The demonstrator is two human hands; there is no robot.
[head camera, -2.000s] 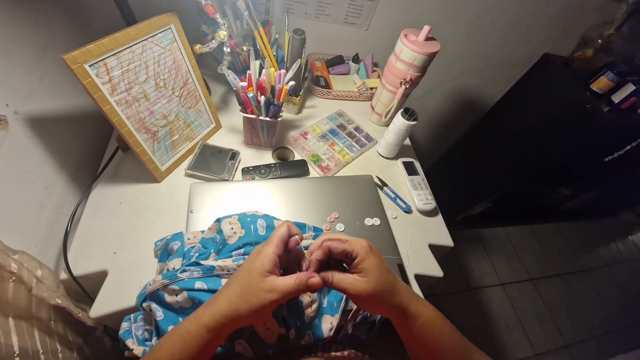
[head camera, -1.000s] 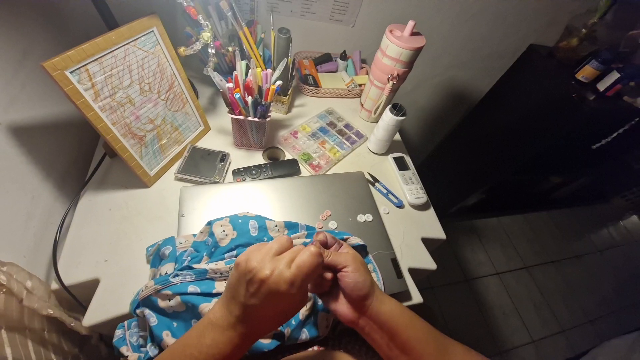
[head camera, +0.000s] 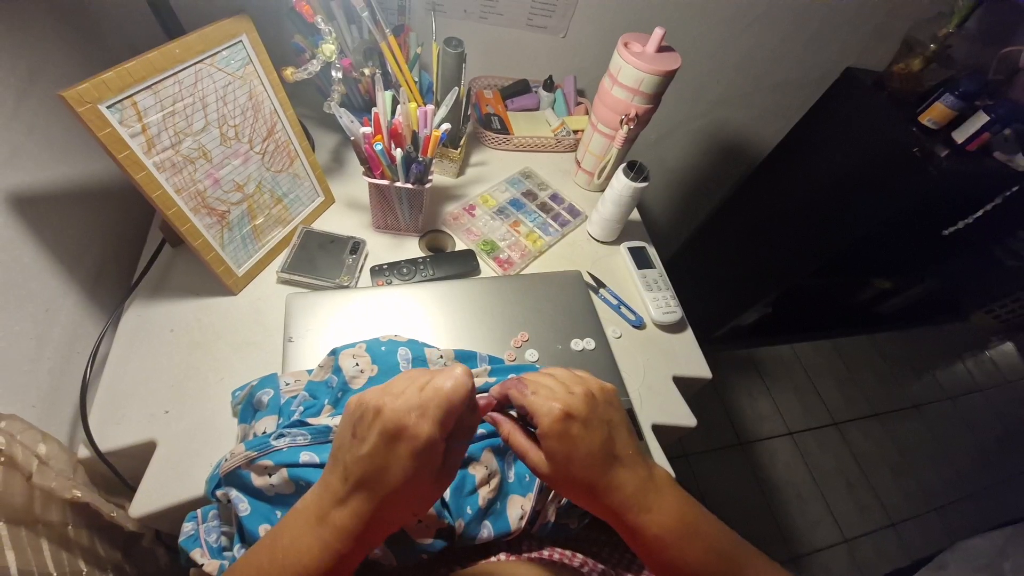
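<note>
Blue cloth with a bear print [head camera: 276, 448] lies bunched over the near part of a closed silver laptop [head camera: 448, 308]. Above the cloth, my left hand [head camera: 408, 432] is closed, its fingertips meeting those of my right hand [head camera: 560, 424]. The fingers of my right hand are bent, thumb and forefinger close together. Whatever is pinched between them is too small or too hidden to tell. Beyond my right hand, several pink buttons [head camera: 518, 339] and white buttons [head camera: 582, 344] rest on the laptop lid. Blue thread snips [head camera: 616, 302] lie just right of the laptop.
Behind the laptop are a clear case [head camera: 322, 258], a black remote control [head camera: 424, 267], a compartment box of colored buttons [head camera: 516, 220] and a pink pen holder [head camera: 400, 206]. A white thread cone [head camera: 618, 202], a pink tumbler [head camera: 628, 104] and a white remote [head camera: 652, 284] stand or lie right; a picture frame [head camera: 216, 152] stands left.
My hands have shifted against each other: the fingers of my right hand, upright beside my left a second ago, now bend over toward it. The cloth and buttons stay in place.
</note>
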